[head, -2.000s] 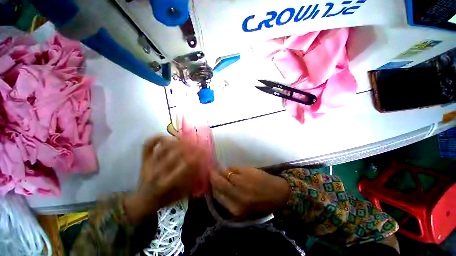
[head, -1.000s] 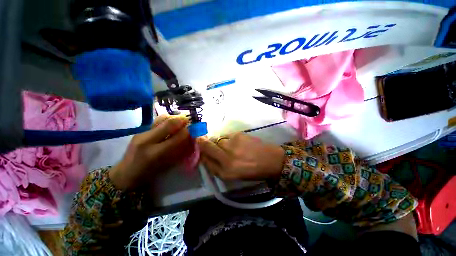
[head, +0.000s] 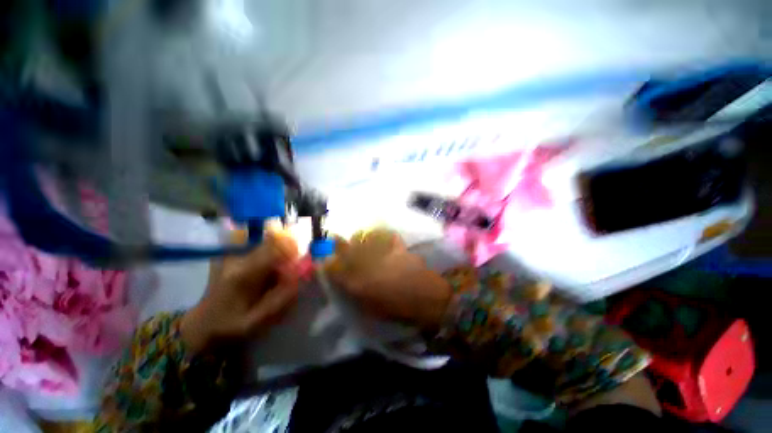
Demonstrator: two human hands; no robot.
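Observation:
The view is blurred. My left hand (head: pixel 254 283) pinches a small piece of pink fabric band (head: pixel 305 267) just left of the blue piece (head: pixel 322 248) at the presser foot. My right hand (head: pixel 372 275) is just right of the blue piece, its fingertips gathered at the same work. A white elastic or cord (head: pixel 339 326) hangs from under my right fingers towards the lap. Most of the band and the needle point are hidden by my fingers and the machine parts.
Black snips (head: pixel 453 210) lie by pink pieces (head: pixel 508 190) right of the needle. A dark phone (head: pixel 664 190) is at the right. The pink heap (head: pixel 63 313) is at the left. The machine head (head: pixel 474 51) fills the top. A red stool (head: pixel 724 368) stands lower right.
The band went from being handled near the table's front edge to the presser foot, with both hands beside it. Since then the hands stay there while the camera view has shifted and blurred.

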